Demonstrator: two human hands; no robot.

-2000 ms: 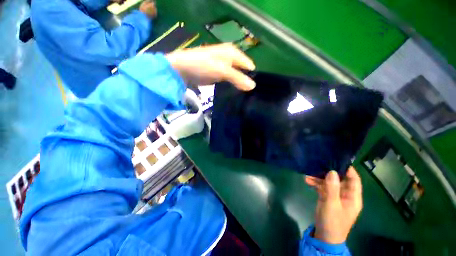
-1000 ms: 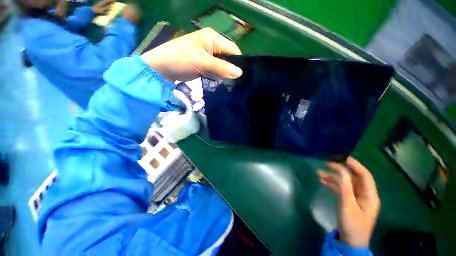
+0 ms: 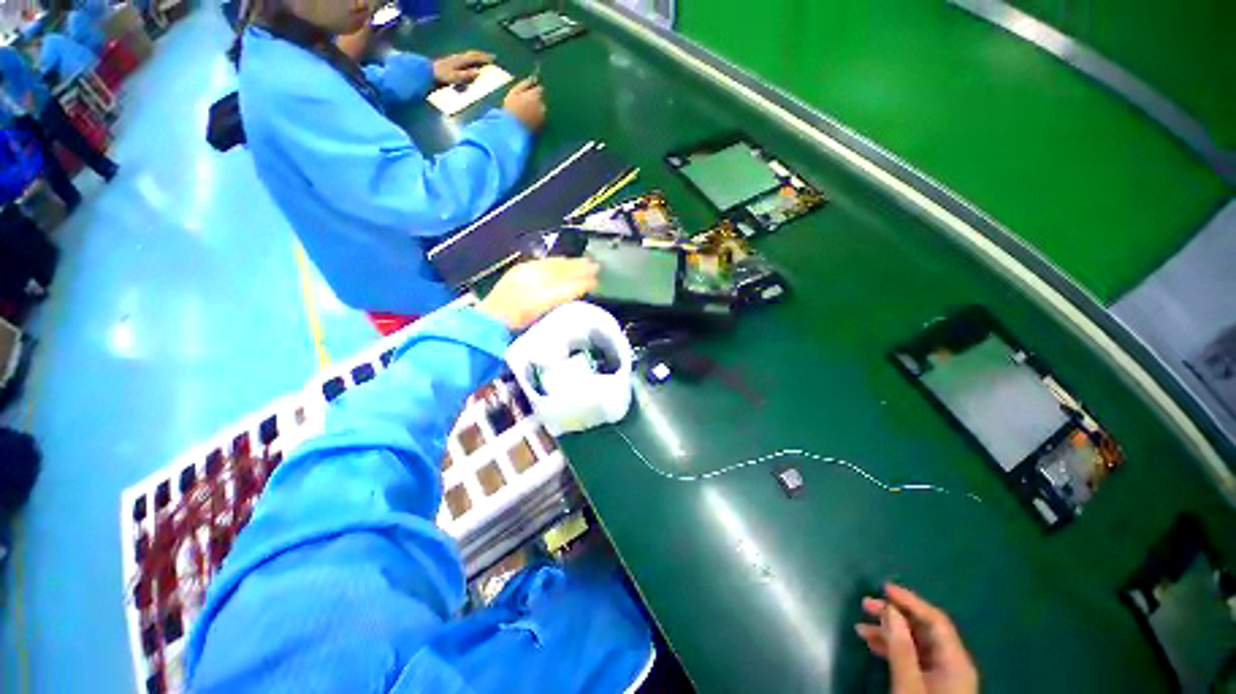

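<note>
My left hand is at the near end of a tablet assembly, which lies open back up behind the white roll; its fingers are at the tablet's edge. Other tablet parts lie against that tablet. My right hand is low at the right, over the green bench, fingers slightly curled, with nothing visible in it. A thin solder wire runs from the white roll across the bench. A small dark block lies beside the wire.
Another tablet assembly lies at the right, one farther back, and one at the right edge. Component trays are at lower left. A person in a blue smock works at the upper left. A metal rail borders the bench.
The dark tablet both hands held up, glossy side showing, is no longer raised. My left hand is now at a tablet lying behind the roll. My right hand has let go and moved down.
</note>
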